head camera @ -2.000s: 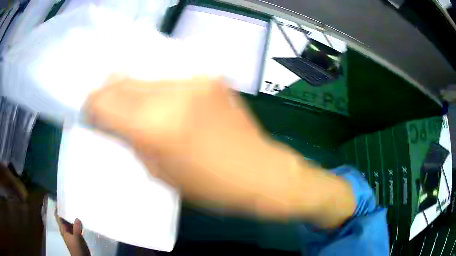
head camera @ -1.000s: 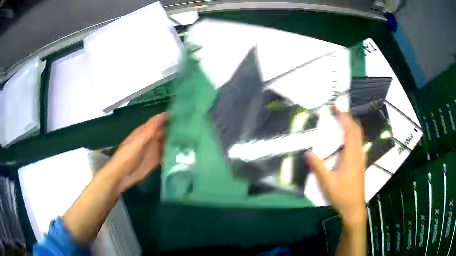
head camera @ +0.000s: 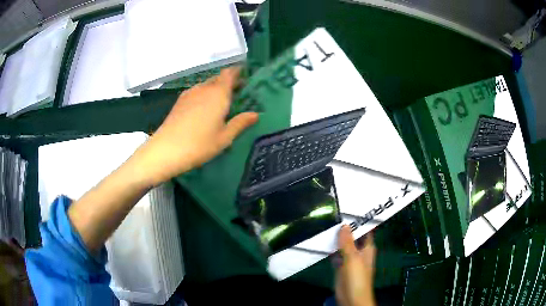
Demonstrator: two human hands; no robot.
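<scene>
A closed gift box (head camera: 371, 137), green and white with a laptop picture and "TABLET PC", lies tilted in front of me. My left hand (head camera: 200, 122) rests on its upper left edge, thumb over the printed face. My right hand (head camera: 354, 257) holds its lower edge, thumb on top, fingers hidden under it. A white insert (head camera: 179, 42) lies at the upper left, over a printed green part. Beside it is an open box base (head camera: 99, 60), white inside.
A stack of inserts (head camera: 146, 251) stands at lower left. Silvery flat items (head camera: 12, 194) are at far left, another white piece (head camera: 39, 72) at upper left. Stacked gift boxes (head camera: 491, 281) stand at right with green spines; one box (head camera: 494, 161) shows its printed front. A rail edges the back.
The gift box has turned and shows its printed face more clearly. My left hand has moved up onto its edge; my right hand has moved down and left to its lower edge.
</scene>
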